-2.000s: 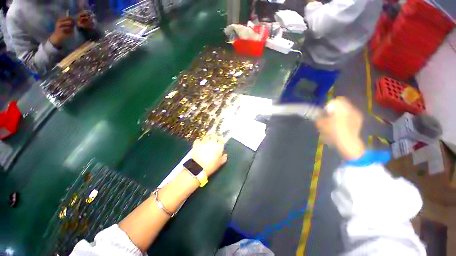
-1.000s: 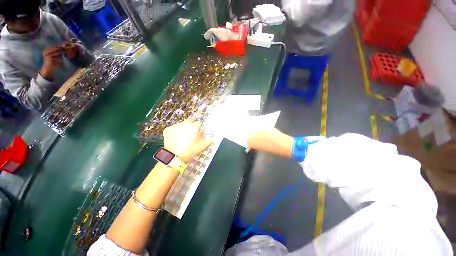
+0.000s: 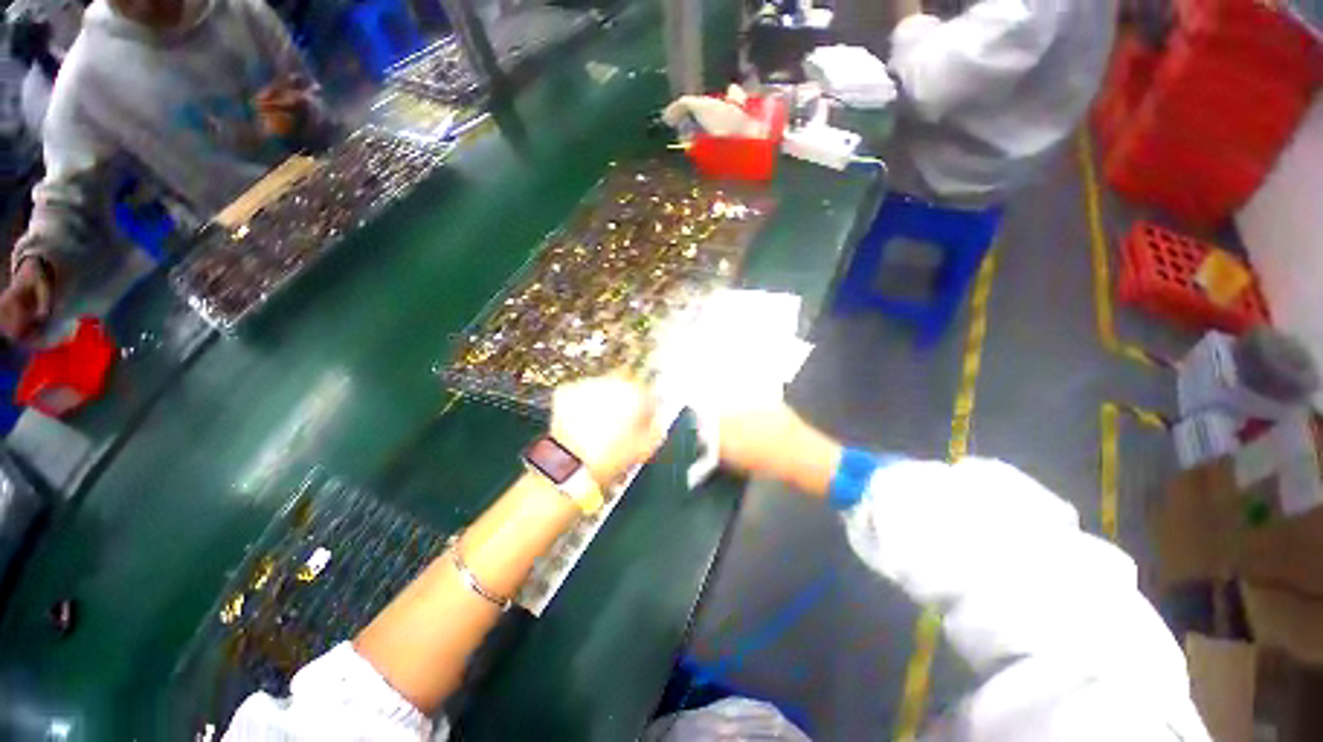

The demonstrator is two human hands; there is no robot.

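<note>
My left hand (image 3: 607,418) is at the near edge of a tray densely filled with gold-brown parts (image 3: 610,276). A long sheet with pale squares (image 3: 578,557) lies partly under my left forearm. My right hand (image 3: 755,438) is close to the right of my left hand, at white sheets (image 3: 762,336). A small white strip (image 3: 705,461) hangs below my right fingers. Strong glare hides both hands' fingertips, so I cannot tell what either one grips.
A ridged clear tray (image 3: 380,548) with a few gold pieces lies at the near left. A small dark part (image 3: 61,615) is at the far left. Red bins (image 3: 737,145) and another filled tray (image 3: 312,225) stand beyond. Seated workers and a blue stool (image 3: 911,273) are in view.
My right hand has come in from the right, where it held out a white strip, to beside my left hand. The squared sheet was more exposed one second ago. The view has shifted.
</note>
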